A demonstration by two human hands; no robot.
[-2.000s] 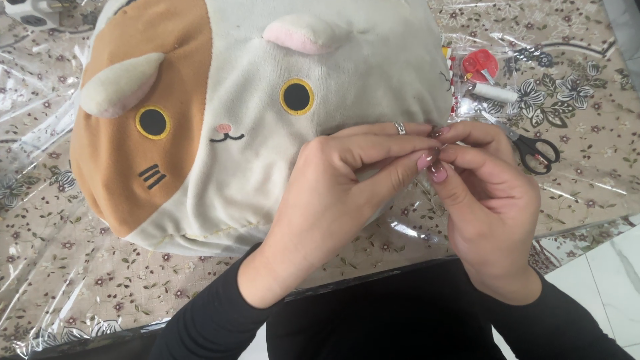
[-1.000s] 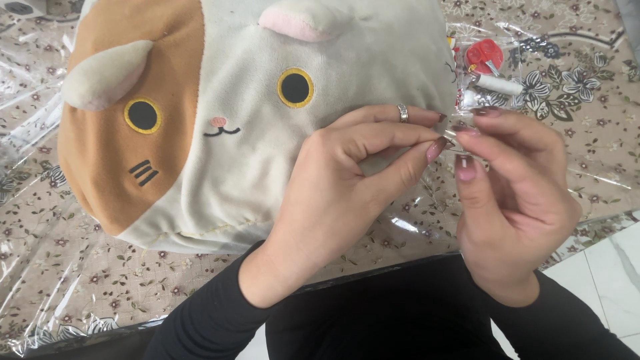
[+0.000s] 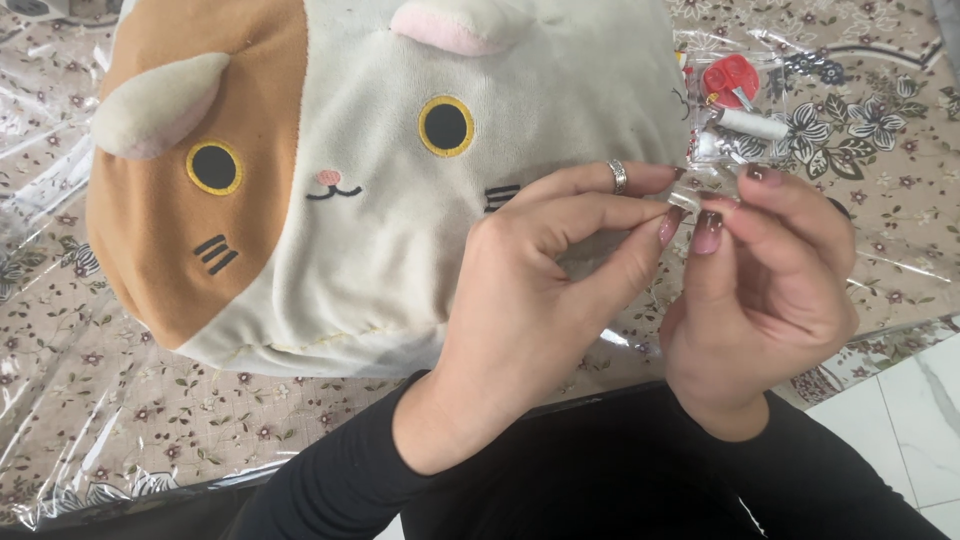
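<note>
A small shiny, clear or silvery piece [image 3: 684, 199] is pinched between the fingertips of both hands; its exact kind is too small to tell. My left hand [image 3: 555, 277], with a silver ring on one finger, grips it from the left between thumb and forefinger. From the right, my right hand [image 3: 757, 277] holds it with thumb and forefinger, another finger raised. Behind and left of the hands lies a large plush cat cushion [image 3: 375, 172] in cream and orange, with embroidered eyes and stuffed ears. A yellowish seam line runs along its lower edge.
Beyond my right hand, a clear plastic case [image 3: 776, 82] holds a red round plastic piece [image 3: 729, 80] and a white thread spool [image 3: 752, 124]. A floral tablecloth [image 3: 300, 427] under clear plastic covers the table. Part of a white object [image 3: 34, 9] shows at the top left.
The scissors seen two seconds ago beside my right hand are now almost wholly hidden behind it. The right fingers have spread a little from their earlier bunched pose.
</note>
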